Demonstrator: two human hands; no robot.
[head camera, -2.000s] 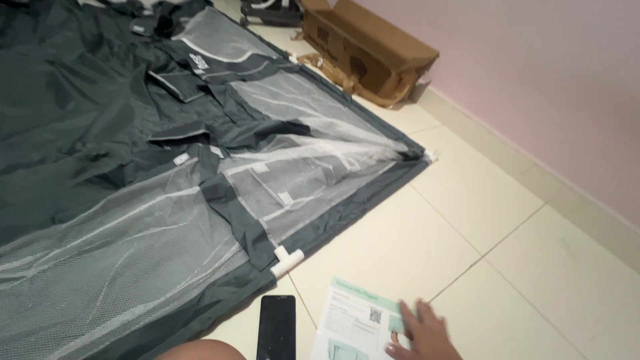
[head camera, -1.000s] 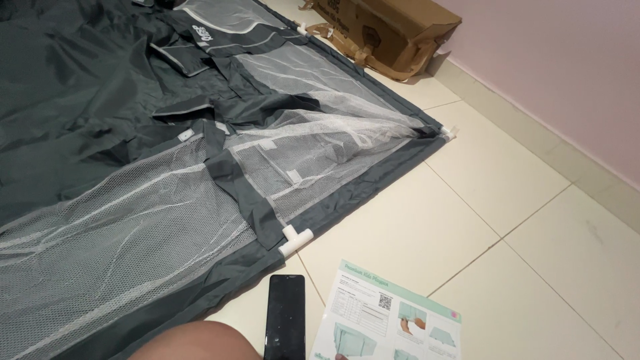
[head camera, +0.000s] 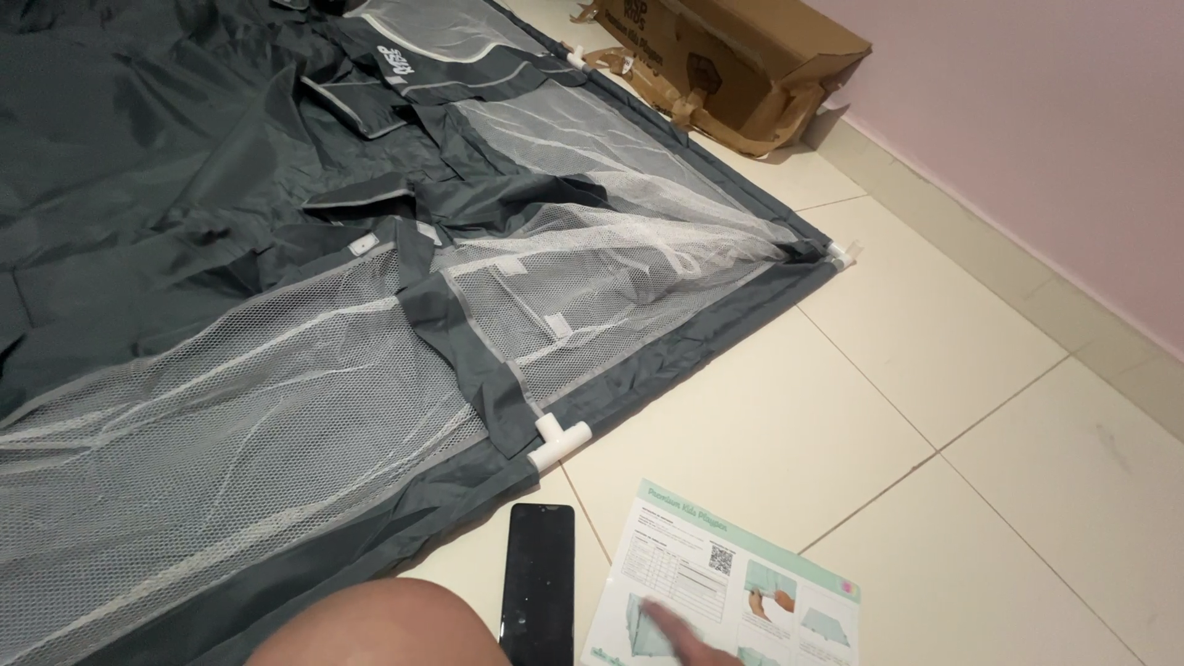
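Note:
A printed instruction sheet (head camera: 689, 578) with pictures lies on the tiled floor at the bottom. One hand, probably my right hand (head camera: 684, 638), reaches over its lower part with a finger extended; most of this hand is below the frame, and the finger is blurred. Left of the sheet lies a black smartphone (head camera: 538, 583), screen up. The dark grey fabric (head camera: 139, 185) of a playpen, with white mesh panels (head camera: 277, 435), is spread over the floor. A white plastic T-connector (head camera: 558, 441) sits at its near edge, and a white corner connector (head camera: 842, 252) at the right corner. My left hand is out of view.
An open cardboard box (head camera: 740, 65) with torn flaps stands at the back by the pink wall (head camera: 1017, 120). A tiled skirting (head camera: 999, 259) runs along the wall's foot. My bare knee (head camera: 379, 629) shows at the bottom, left of the phone.
The hand was at the sheet's right side two seconds ago; now a finger is over its lower left part. The box shows farther right as the view has shifted.

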